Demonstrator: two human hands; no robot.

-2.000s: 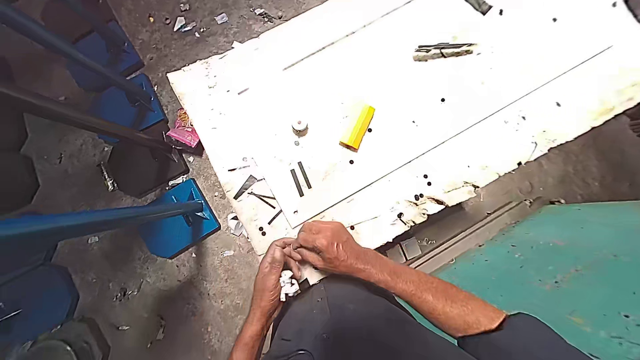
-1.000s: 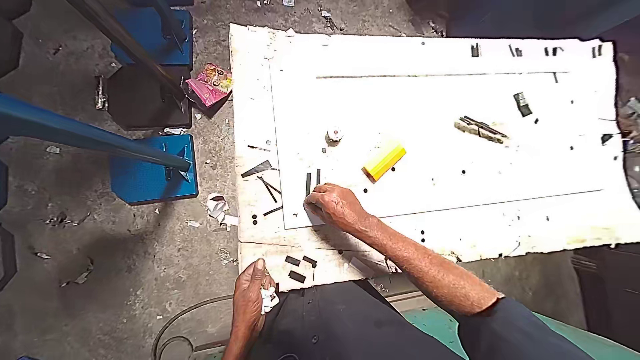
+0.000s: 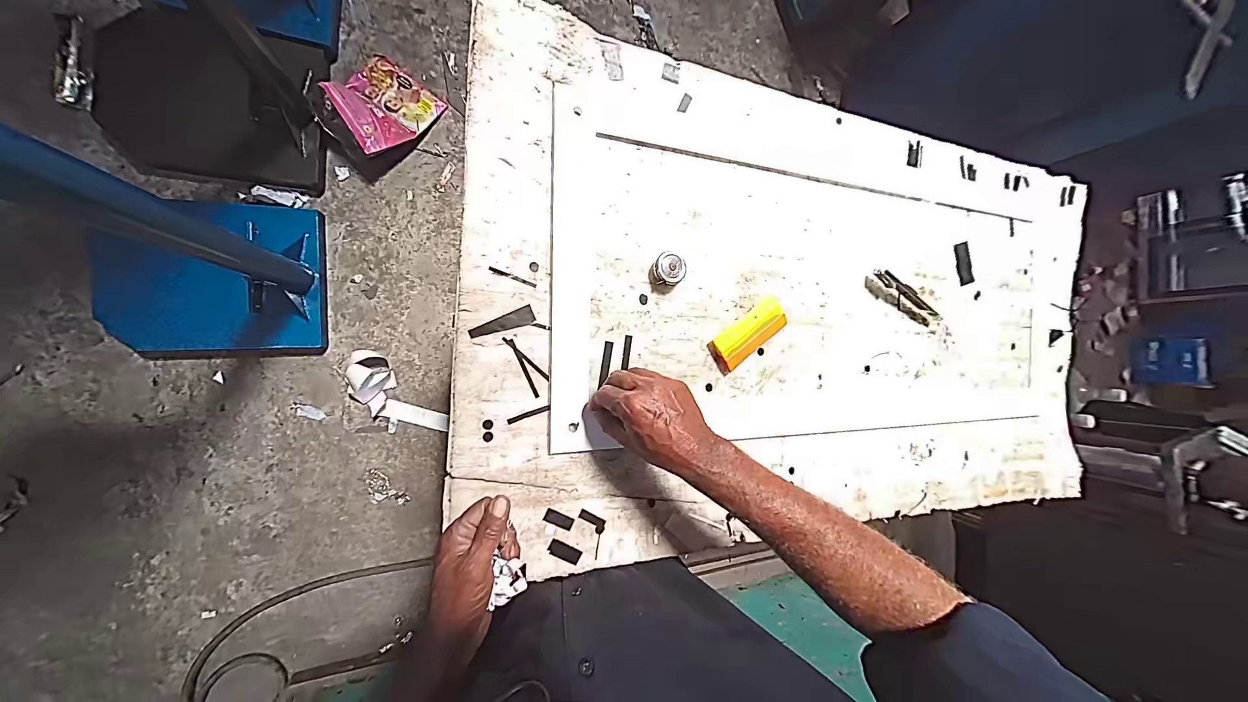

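Observation:
My left hand (image 3: 475, 565) is closed around crumpled white paper or tape (image 3: 507, 582) beside the board's lower left corner. My right hand (image 3: 648, 414) rests, fingers bent down, on the lower left of a white rectangular sheet (image 3: 799, 429), near two thin black strips (image 3: 606, 363). Whether anything is between its fingertips is hidden. Several small black rectangles (image 3: 563, 552) lie on the board between my hands. More black strips (image 3: 526, 369) and a wider black piece (image 3: 502, 322) lie left of the sheet. A small round container (image 3: 669, 268) and a yellow block (image 3: 748, 333) are on the sheet.
The worn, pale board (image 3: 507, 195) has ragged edges. A dark, worn bundle (image 3: 904, 298) lies on its right part. At left, blue metal stands (image 3: 210, 278) are on the concrete floor, with a pink packet (image 3: 382, 105) and a curled white strip (image 3: 372, 382).
My hands were together two seconds ago; my right hand has since moved up onto the sheet. Small black rectangles now show near the board's lower left corner. The view has shifted.

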